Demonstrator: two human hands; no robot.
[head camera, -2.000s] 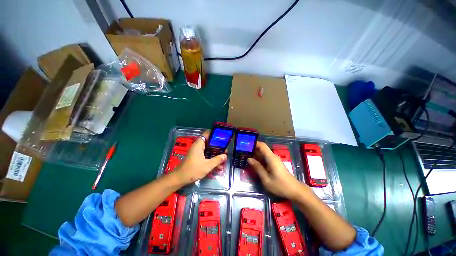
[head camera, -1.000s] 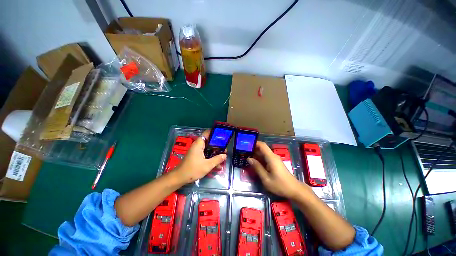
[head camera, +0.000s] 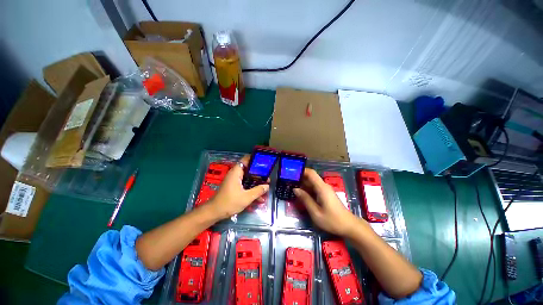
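Note:
My left hand (head camera: 234, 193) is shut on a black-fronted keypad phone (head camera: 261, 167) with red edges and a lit blue screen. My right hand (head camera: 323, 201) is shut on a second such phone (head camera: 292, 169), its screen also blue. The two phones are side by side, tops close together, above the tray, with my thumbs at the keypads. The clear blister tray (head camera: 273, 229) holds several open-backed red phones (head camera: 248, 271). One red phone (head camera: 373, 195) at the tray's right shows a white battery. My hands and arms hide parts of the tray.
Behind the tray are a brown cardboard sheet (head camera: 309, 125), a white paper sheet (head camera: 379, 129) and a drink bottle (head camera: 228, 70). A red pen (head camera: 122, 198), clear plastic tray (head camera: 104, 179) and cardboard box (head camera: 168, 52) are at left. A teal instrument (head camera: 440, 148) with cables stands at right.

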